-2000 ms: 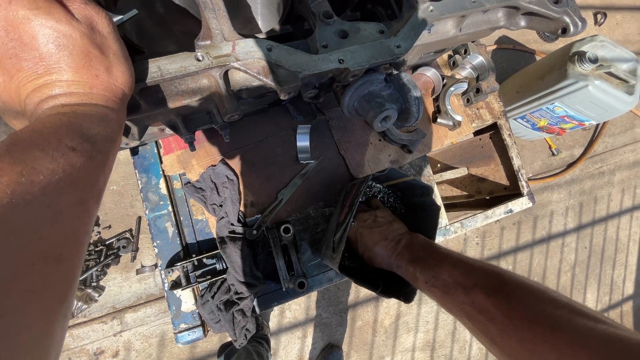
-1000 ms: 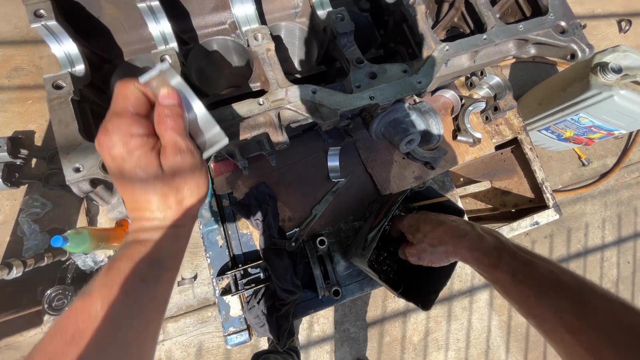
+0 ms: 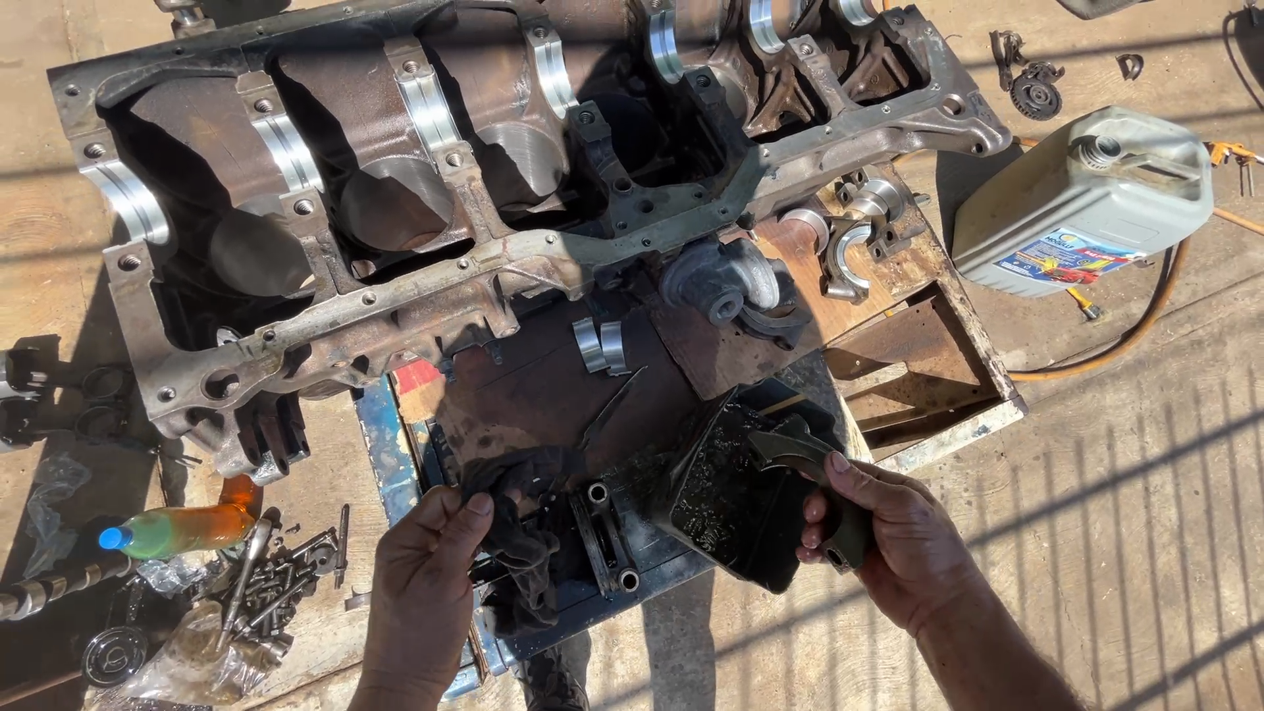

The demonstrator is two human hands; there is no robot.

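Observation:
My right hand (image 3: pixel 894 533) grips a curved, dark metal bearing cap (image 3: pixel 825 474) above an oily black container (image 3: pixel 731 504). Between the thumb and fingers of my left hand (image 3: pixel 434 553) is a dark cloth rag (image 3: pixel 523 523), whose folds hang over the bench. Two silvery bearing shells (image 3: pixel 599 347) lie side by side on a brown sheet, near a thin blade-like strip (image 3: pixel 612 405). Another dark metal cap with two round holes (image 3: pixel 604 538) rests between the rag and the container. Beyond them, the engine block (image 3: pixel 553 252) carries bright bearing shells in its saddles.
A wooden box (image 3: pixel 928 370) with compartments and a grey plastic jug (image 3: pixel 1086 202) stand at the right. Near the block's lower edge sits a round metal part (image 3: pixel 721 281). At the lower left are a plastic bottle (image 3: pixel 183 528) and a heap of bolts (image 3: pixel 281 583).
My left hand has left the block, where it held a shiny shell, and now holds the rag. My right hand has come out of the container with the cap. Two shells lie where one lay.

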